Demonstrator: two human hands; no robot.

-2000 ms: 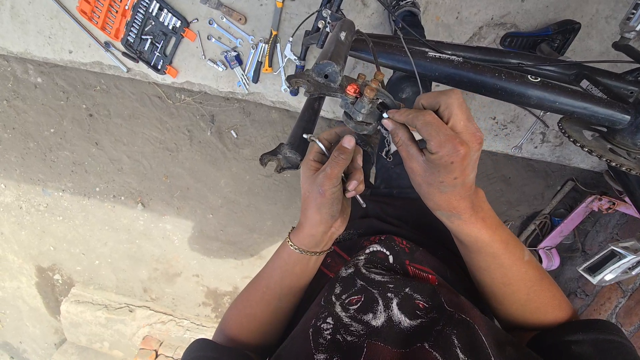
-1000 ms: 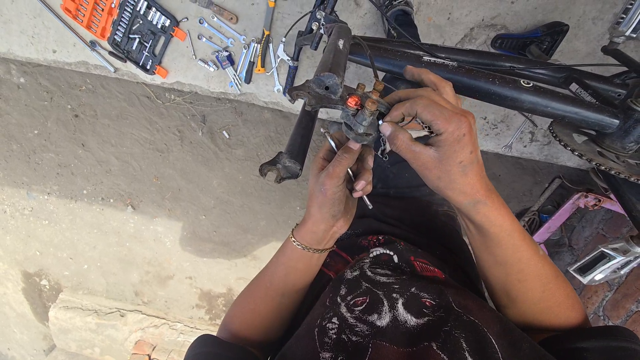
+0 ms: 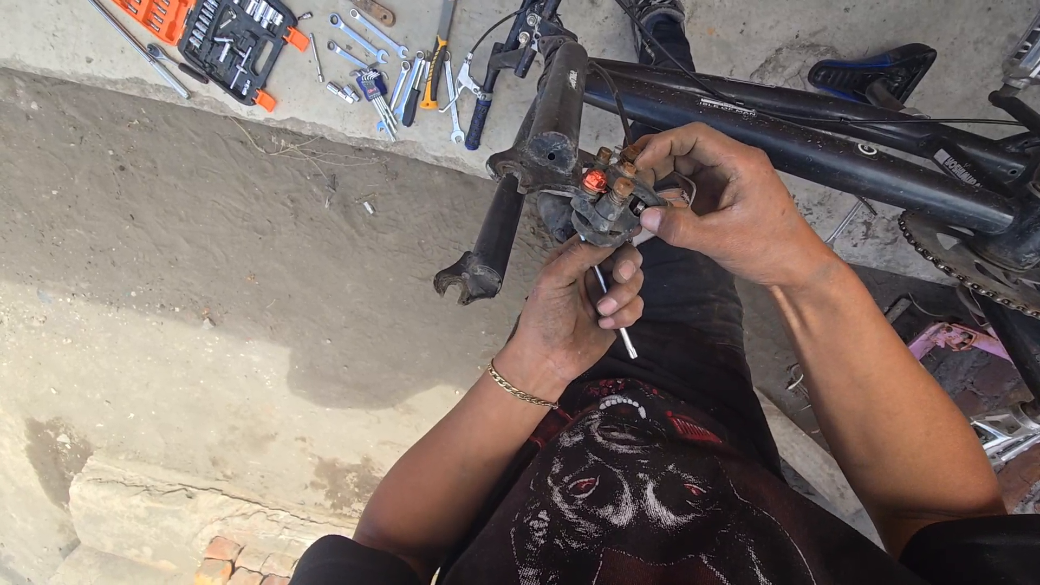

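Note:
A black bicycle fork [image 3: 497, 236] with a worn dropout stands out beside the frame's head tube. At its right sits a dark brake caliper [image 3: 605, 213] with rusty bolts and an orange-red piece. My left hand [image 3: 573, 309] is under the caliper, its fingertips touching the underside, and a thin metal rod-like tool [image 3: 622, 327] is held in its curled fingers. From the right, my right hand [image 3: 715, 207] pinches at the caliper's side with thumb and fingers; a small dark part shows by the thumb tip, partly hidden.
The black bicycle frame [image 3: 796, 142] spans the upper right, with a chainring [image 3: 959, 252] at the edge. On the concrete ledge lie an open socket set [image 3: 231, 49], combination wrenches [image 3: 357, 36], a hex key set [image 3: 375, 93] and a hammer [image 3: 439, 65]. Bricks [image 3: 236, 561] lie lower left.
The rod-like tool in my left hand has tilted to a steeper angle. My right hand stays at the caliper, its fingers shifted slightly.

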